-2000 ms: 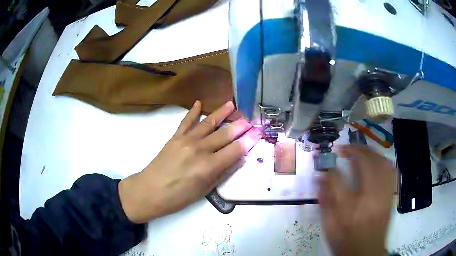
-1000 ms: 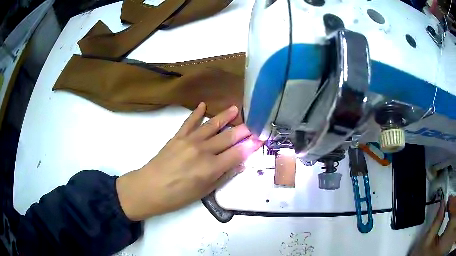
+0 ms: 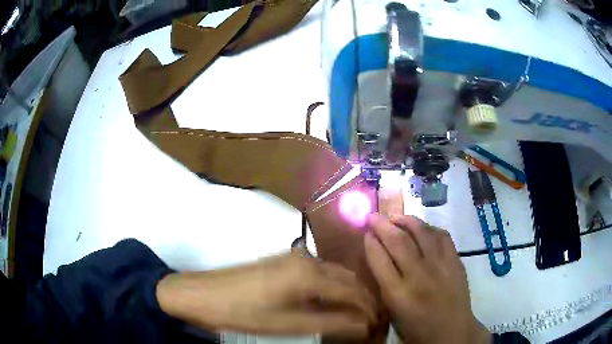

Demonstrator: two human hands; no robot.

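Note:
A brown collar piece (image 3: 342, 235) lies under the needle area of the white sewing machine (image 3: 436, 67), beside a bright pink light spot. A stitched brown piece (image 3: 245, 158) lies to its left, with pale topstitching, meeting it near the presser foot (image 3: 371, 176). My right hand (image 3: 426, 282) rests on the right edge of the near piece, fingertips just below the foot, over the copper-pink seam guide (image 3: 391, 201). My left hand (image 3: 275, 294) is blurred and lies over the near piece's lower part; its fingertips are unclear.
Blue thread snips (image 3: 493, 228) lie right of the needle. Orange and blue snips (image 3: 496, 168) lie slanted above them. A black smartphone (image 3: 550, 205) is further right. More chained brown strips (image 3: 194, 64) lie at the back left. A ruler print (image 3: 570, 309) runs along the front edge.
A brown piece now lies below the foot. The stitched strip at left has shifted and turned. My left hand moved down, and my right hand came in from the lower right onto the cloth.

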